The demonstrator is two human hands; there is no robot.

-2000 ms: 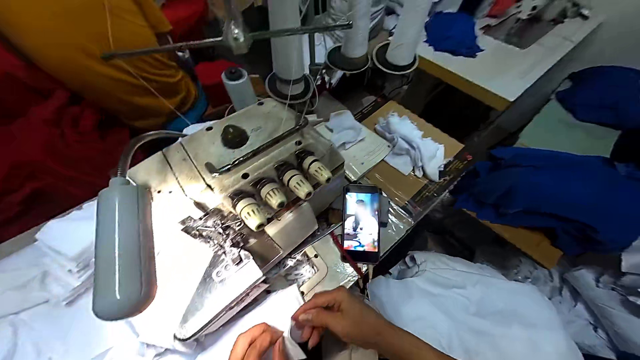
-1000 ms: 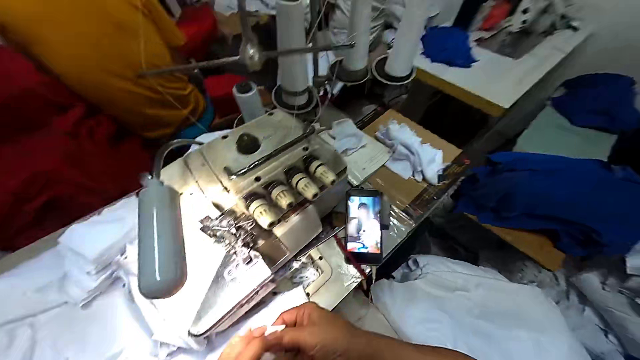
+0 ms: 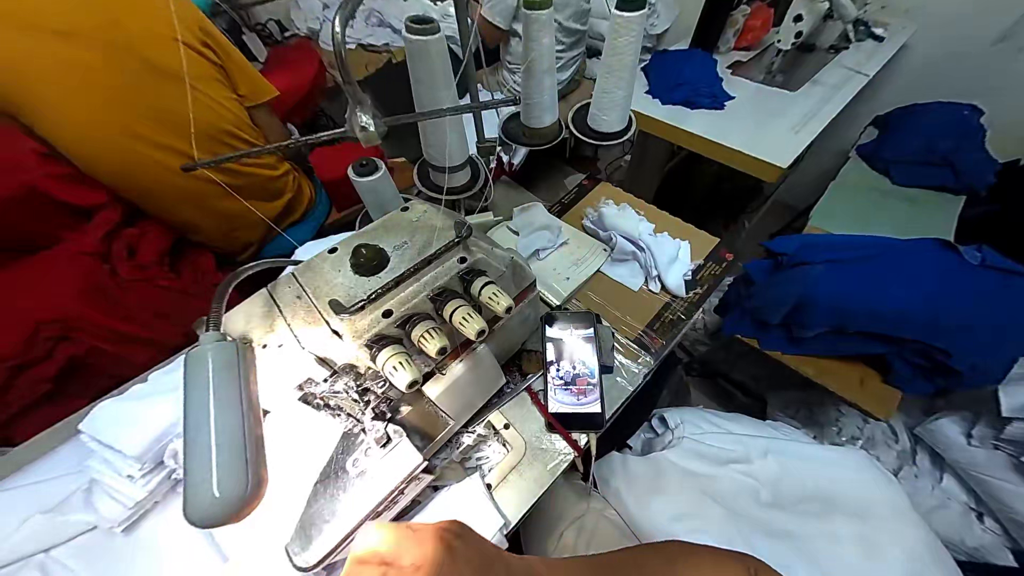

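My right hand (image 3: 436,549) is at the bottom edge, just below the front of an overlock sewing machine (image 3: 400,264), its forearm reaching in from the right. Its fingers are overexposed and partly cut off, so whether they grip anything cannot be told. A piece of white fabric (image 3: 468,510) lies right behind the hand, beside the machine's metal cloth plate (image 3: 360,480). My left hand is out of view. Under the grey work lamp (image 3: 224,432), the machine's needle area (image 3: 360,404) is brightly lit.
A phone (image 3: 573,372) with a lit screen stands right of the machine. Thread cones (image 3: 438,112) rise behind it. White fabric stacks (image 3: 132,432) lie left; white cloth (image 3: 776,488) and blue cloth (image 3: 880,308) lie right. A person in a yellow shirt (image 3: 152,104) sits behind left.
Two seconds ago both hands were together at the cloth near the machine's front; now only the right shows, lower at the bottom edge. The left has gone out of sight.
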